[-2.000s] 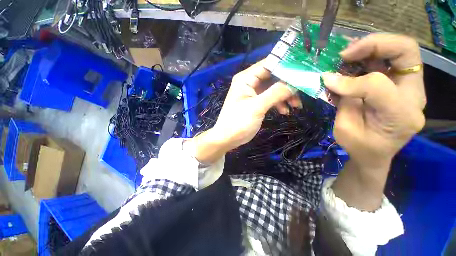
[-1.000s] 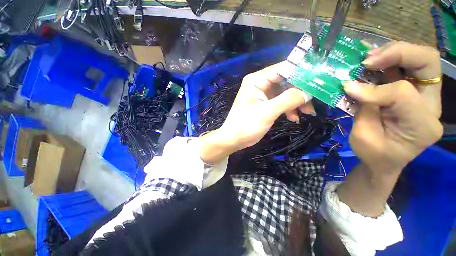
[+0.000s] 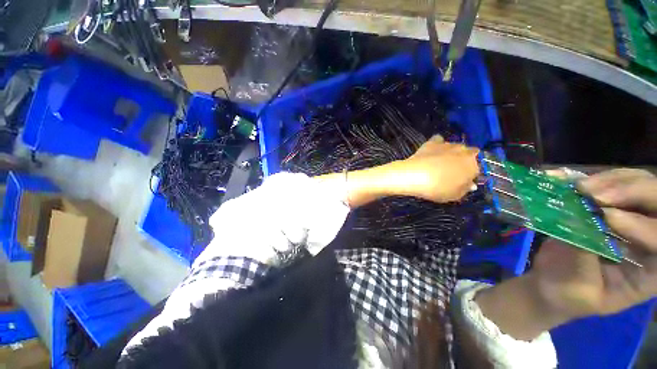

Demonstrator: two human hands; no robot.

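Observation:
A green circuit board (image 3: 558,205) with silvery connectors along its left edge is in my right hand (image 3: 601,252), which grips its right side over the right edge of the cable tote. My left hand (image 3: 448,171) is over the black cables (image 3: 389,137) in the blue tote (image 3: 270,148), its fingers bent beside the board's left edge. Its fingertips are partly hidden, so I cannot tell whether it holds a cable. The soldering iron (image 3: 462,29) and a thinner rod (image 3: 434,36) point down from the bench edge, apart from the board.
The wooden bench (image 3: 533,27) runs along the top, with green boards (image 3: 637,32) at its right. A smaller bin's black cables (image 3: 191,173) lie at left. A blue tote (image 3: 605,335) is at lower right. Cardboard boxes (image 3: 90,241) and blue bins (image 3: 108,310) stand on the floor.
The board has moved down and right, away from the iron, in my right hand. My left hand has let go of the board and moved down over the cables.

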